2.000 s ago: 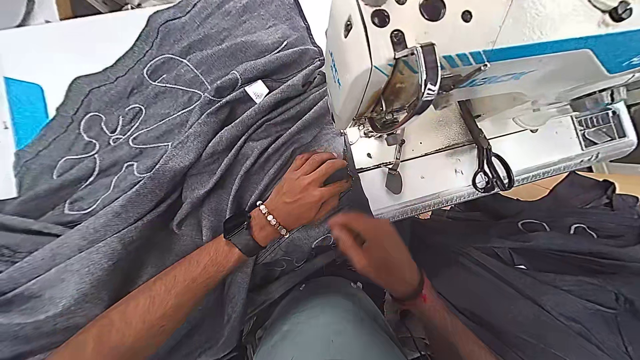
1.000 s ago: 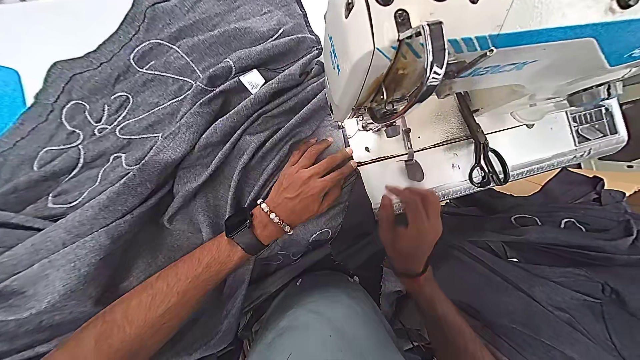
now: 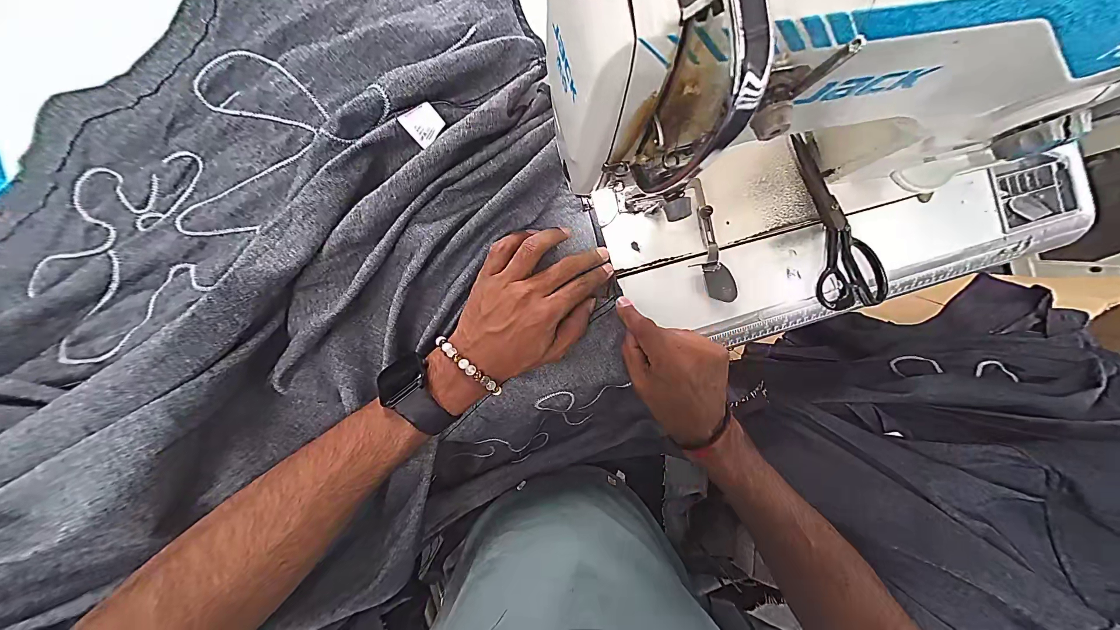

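Note:
A grey knit garment [image 3: 341, 219] with white stitched outlines and a small white label [image 3: 422, 124] spreads over the left side and up to the presser foot of a white and blue Jack sewing machine [image 3: 604, 96]. My left hand [image 3: 529, 306] lies on the cloth, palm down, its fingertips just below the presser foot [image 3: 612, 203]. Beside it on the right, my right hand [image 3: 674, 372] pinches the garment's edge between thumb and curled fingers. The exact grip is partly hidden. The cloth drapes on toward my lap.
Black-handled scissors [image 3: 849, 267] hang at the machine bed [image 3: 770, 289], whose front edge carries a ruled scale. A small metal guide plate [image 3: 719, 282] stands right of the needle area. Dark garments [image 3: 927, 437] are heaped at the lower right.
My right hand, a second ago apart over the machine bed's front edge, has come left and down to the cloth edge and closed there. My left hand stays flat near the presser foot.

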